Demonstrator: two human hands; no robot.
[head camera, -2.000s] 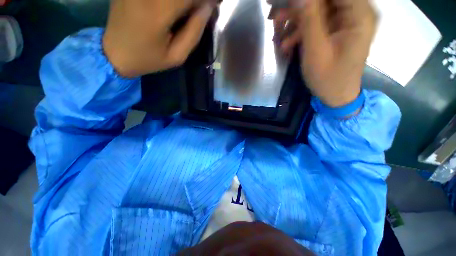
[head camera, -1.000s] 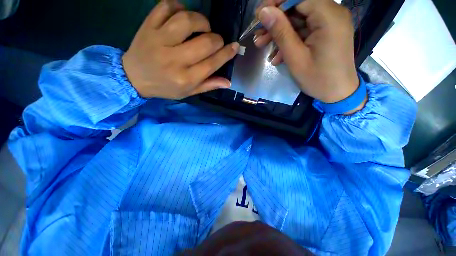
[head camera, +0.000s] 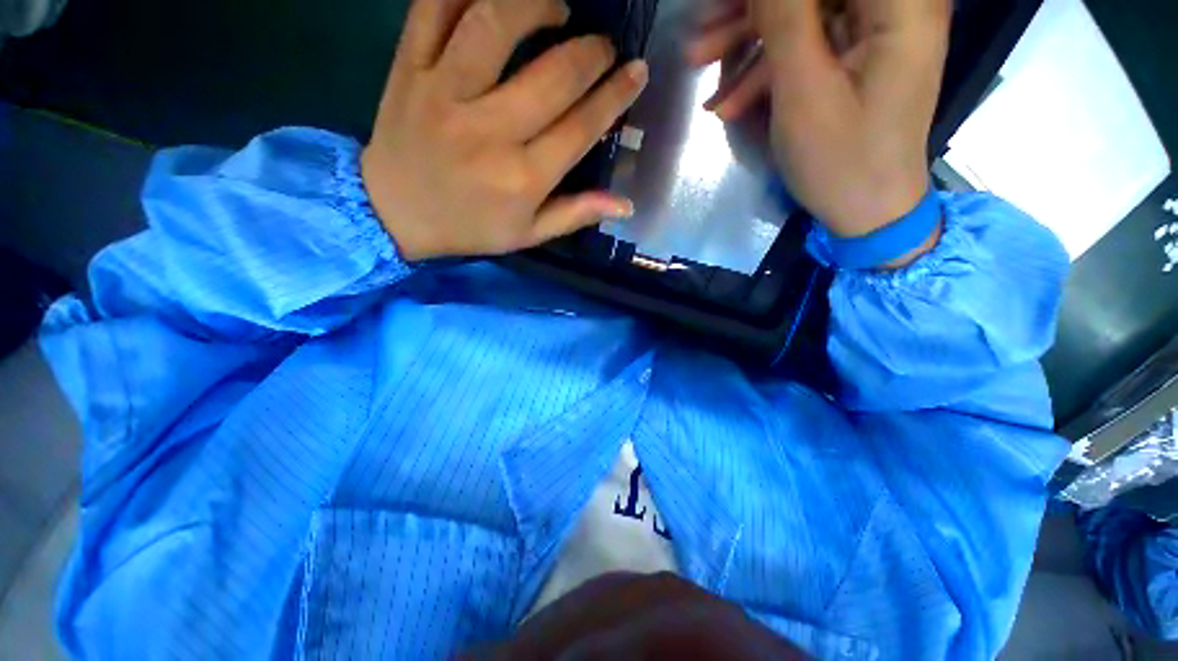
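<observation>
The display assembly (head camera: 691, 213) lies with its mirror-like metal back up in the black tray (head camera: 723, 310), at the top middle, cut off by the picture's top edge. A small pale pad (head camera: 630, 137) sits at the left edge of the metal back. My left hand (head camera: 497, 142) rests over the tray's left side, fingers apart, two fingertips at the metal's left edge; it shows no object. My right hand (head camera: 840, 103) is blurred above the right part of the metal back, fingers bent. No tweezers can be made out, and whether it holds anything is unclear.
White sheets (head camera: 1066, 129) lie on the dark green bench (head camera: 1111, 304) right of the tray. Small white bits (head camera: 1169, 236) are at the right edge. A long narrow carton (head camera: 1124, 426) and a crinkled clear bag (head camera: 1124, 471) lie at the lower right.
My right hand has lifted away from the metal's left edge and moved up and right; the tweezers seen earlier no longer show. My left hand has shifted slightly up and right, uncovering the pale pad.
</observation>
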